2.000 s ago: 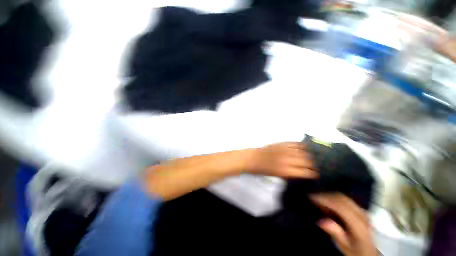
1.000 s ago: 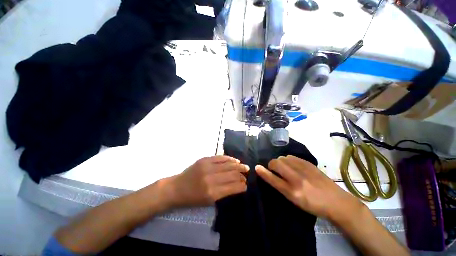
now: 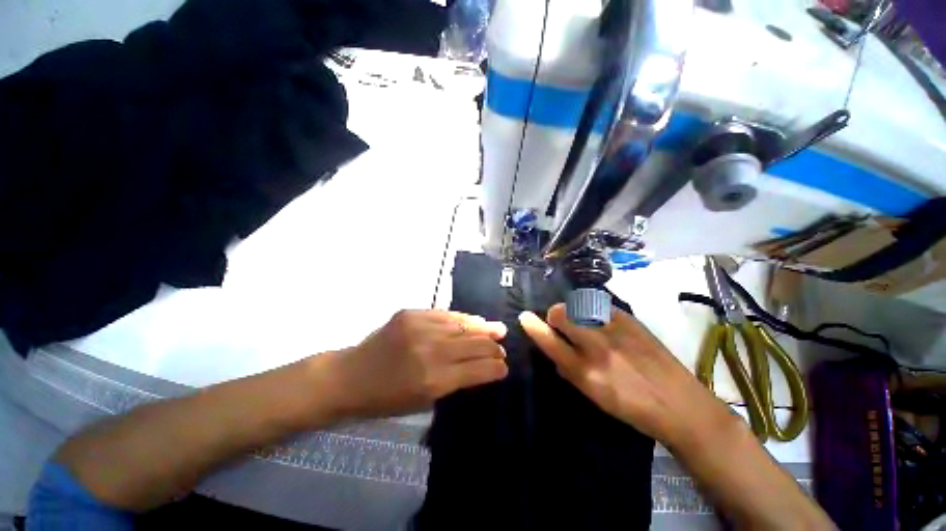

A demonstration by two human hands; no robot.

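Observation:
A black garment piece (image 3: 539,456) lies under the presser foot (image 3: 507,277) and hangs over the table's front edge. A narrow straight strip (image 3: 527,389) runs along it toward the needle. My left hand (image 3: 441,358) lies flat on the cloth just left of the strip, fingertips near the foot. My right hand (image 3: 612,368) lies on the cloth right of the strip, its index fingertip close to the left fingertips. Both hands press on the cloth; neither visibly pinches it. A grey ribbed knob (image 3: 588,307) partly covers the right hand's fingers.
The white sewing machine head (image 3: 664,135) with a blue stripe stands ahead. A black garment bundle (image 3: 156,156) is heaped at left. Yellow-handled scissors (image 3: 752,358) and a black cord (image 3: 825,330) lie right of the needle. A purple box (image 3: 853,446) is at far right.
The view has swung from the blurred table to the machine, then moved closer to it. Since one second ago, the cloth's top edge has moved further under the foot, with both hands slightly nearer it.

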